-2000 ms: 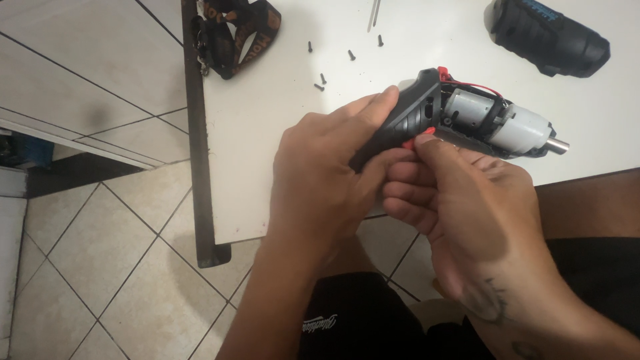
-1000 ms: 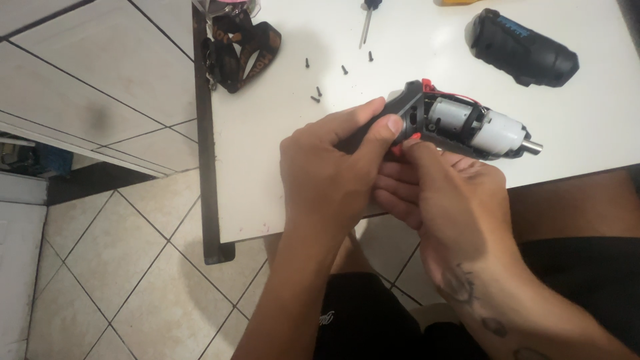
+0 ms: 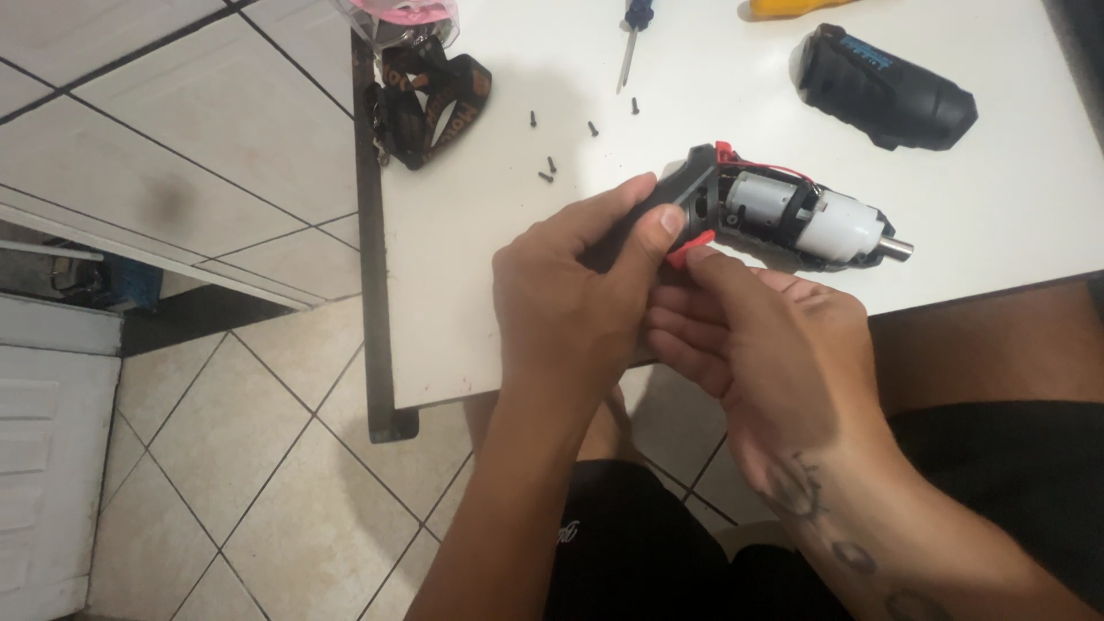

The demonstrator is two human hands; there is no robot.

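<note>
A partly opened cordless screwdriver (image 3: 763, 216) is held over the white table, its silver motor (image 3: 762, 200) and white gearbox housing (image 3: 838, 226) bare and its metal chuck pointing right. Around its dark grip my left hand (image 3: 573, 276) is closed, the thumb lying on top. My right hand (image 3: 768, 336) has its thumb and finger at the red trigger (image 3: 692, 248), just under the grip; its other fingers are curled below. A thin red wire (image 3: 772, 167) runs along the top of the motor. The palm side of the grip is hidden by my left hand.
Several small dark screws (image 3: 592, 128) lie beyond my left hand. A blue-handled screwdriver (image 3: 634, 43), a black plastic housing cover (image 3: 888, 90) and a yellow object (image 3: 798, 7) are farther back. A dark printed strap (image 3: 431, 103) lies at the left of the white table (image 3: 448, 285).
The view has shifted, bringing more of the blue-handled screwdriver and the yellow object into sight. Both hands stay on the opened tool, with the right fingers still at its red trigger.
</note>
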